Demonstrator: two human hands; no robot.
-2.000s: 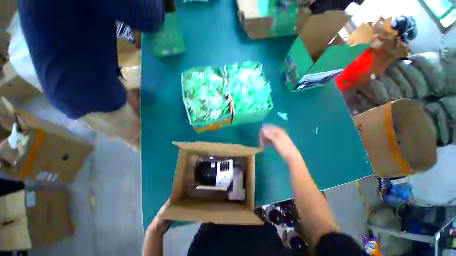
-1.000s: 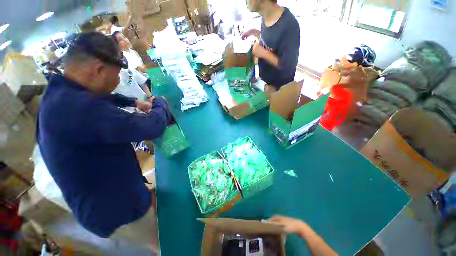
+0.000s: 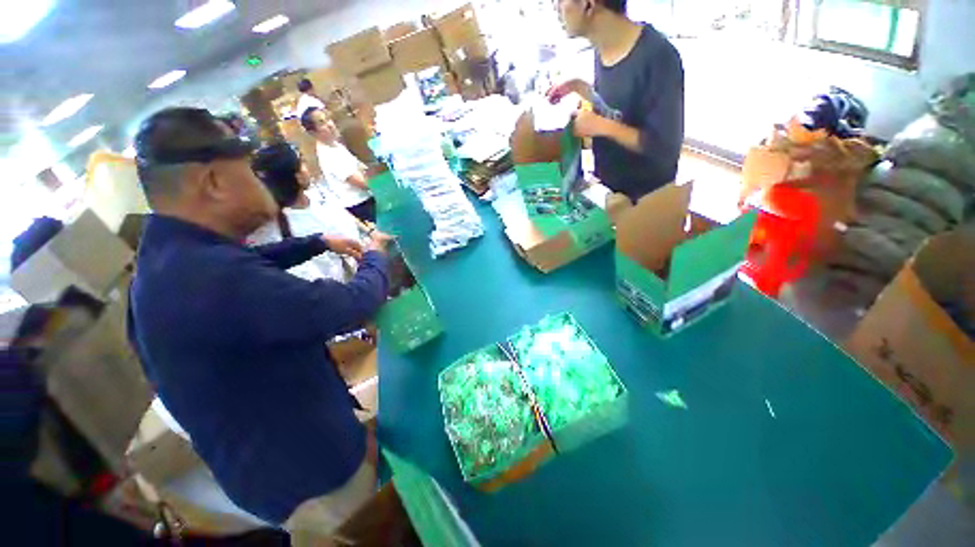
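Note:
Neither of my hands is in the picture. Two low green-edged accessory trays stand side by side on the green table [image 3: 684, 475]. The left tray [image 3: 486, 415] holds a heap of shiny clear packets and the right tray [image 3: 567, 369] holds green-tinted packets. A green retail box [image 3: 422, 502] is cut off by the bottom edge, left of the trays; only part of its green side or flap shows. A small green-tinted packet [image 3: 671, 399] lies loose on the table right of the trays.
An open green box [image 3: 690, 283] with raised flaps stands beyond the trays. A person in dark blue [image 3: 246, 353] stands at left, hands over a green box [image 3: 409, 318]. A person in dark grey [image 3: 641, 102] stands at the far side. A red stool [image 3: 783, 235] and large carton [image 3: 919, 342] are at right.
The view has tilted up and turned left. The brown open box with the camera unit and my right hand have left the picture. A green box part has appeared at the bottom.

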